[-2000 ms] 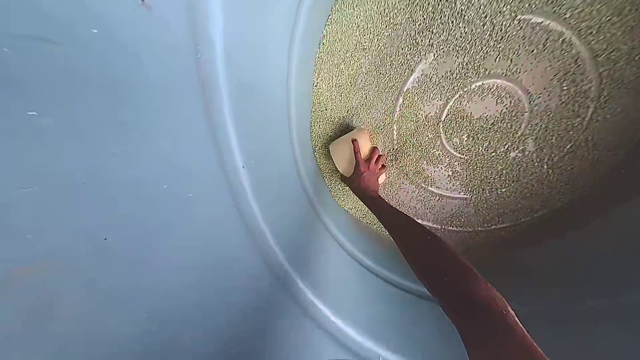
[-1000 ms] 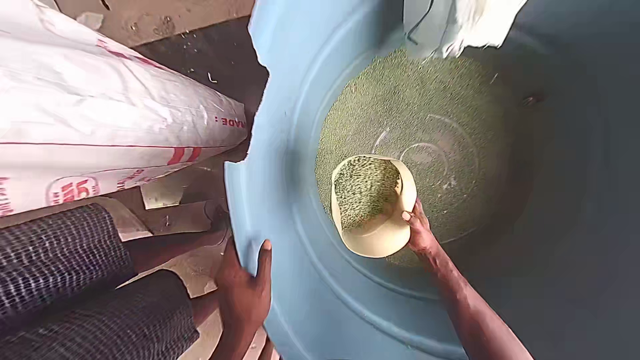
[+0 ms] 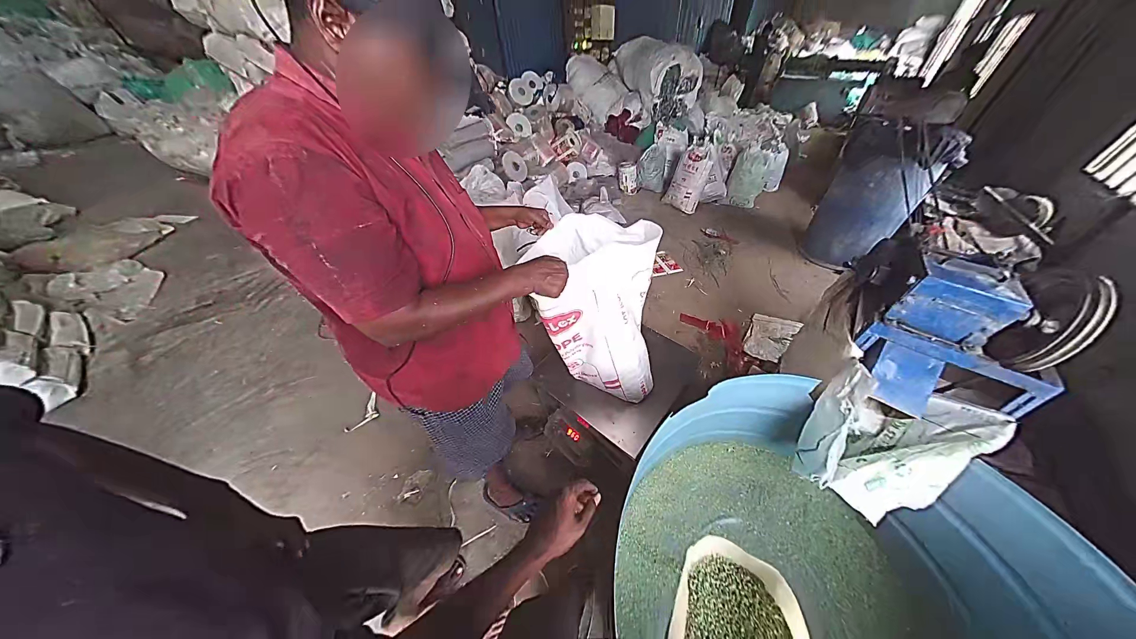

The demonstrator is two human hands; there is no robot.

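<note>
At the lower middle my left hand is raised just left of the blue plastic drum, its fingers loosely curled and nothing seen in it. A cream scoop full of green granules shows inside the drum at the bottom edge. My right hand is out of the picture. More green granules cover the drum's floor. Beyond the drum, a co-worker in a red shirt holds the top of a white woven sack with both hands; it stands on the metal platform of a scale.
A crumpled plastic bag hangs over the drum's right rim. Behind it stand a blue metal frame and a dark blue barrel. Filled bags and film rolls are heaped at the back. A red digital display glows by the scale.
The view has swung up from the drum's inside to the room. My left hand has left the drum's rim. The scoop, held in my right hand a second ago, now shows only in part.
</note>
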